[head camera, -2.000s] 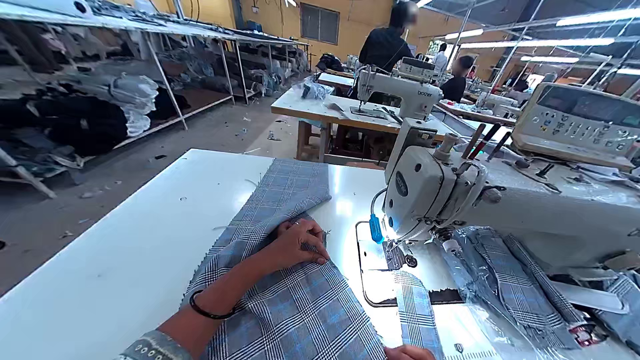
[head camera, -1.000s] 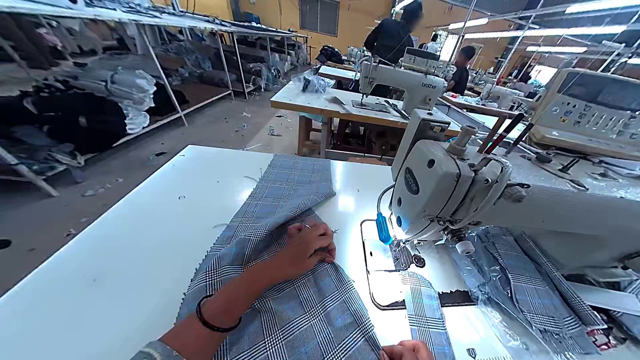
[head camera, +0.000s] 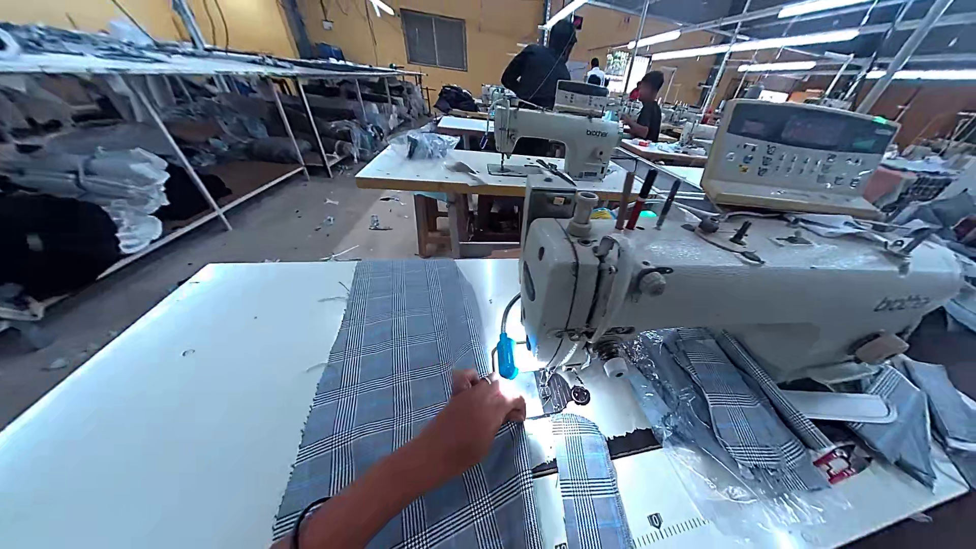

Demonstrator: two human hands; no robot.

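Observation:
A long panel of grey plaid fabric (head camera: 396, 366) lies fairly flat on the white sewing table (head camera: 198, 396). My left hand (head camera: 484, 408) pinches its right edge, just left of the presser foot (head camera: 568, 389) of a white Brother sewing machine (head camera: 686, 282). A blue-ended lamp (head camera: 506, 356) hangs by the needle area, above my fingers. Beside the panel, a narrow plaid strip (head camera: 587, 480) with a rounded end lies below the presser foot. My right hand is out of view.
Plastic wrap with folded plaid pieces (head camera: 732, 404) lies under the machine arm. A control panel (head camera: 797, 156) stands on top. Beyond is another sewing machine (head camera: 557, 133) on its table; two people (head camera: 540, 72) are farther back. Shelves with fabric bundles (head camera: 84, 183) line the left.
My left hand has moved right, towards the presser foot, with the fabric edge. The panel's fold has been spread flatter. My right hand, earlier at the bottom edge by the strip, has left view.

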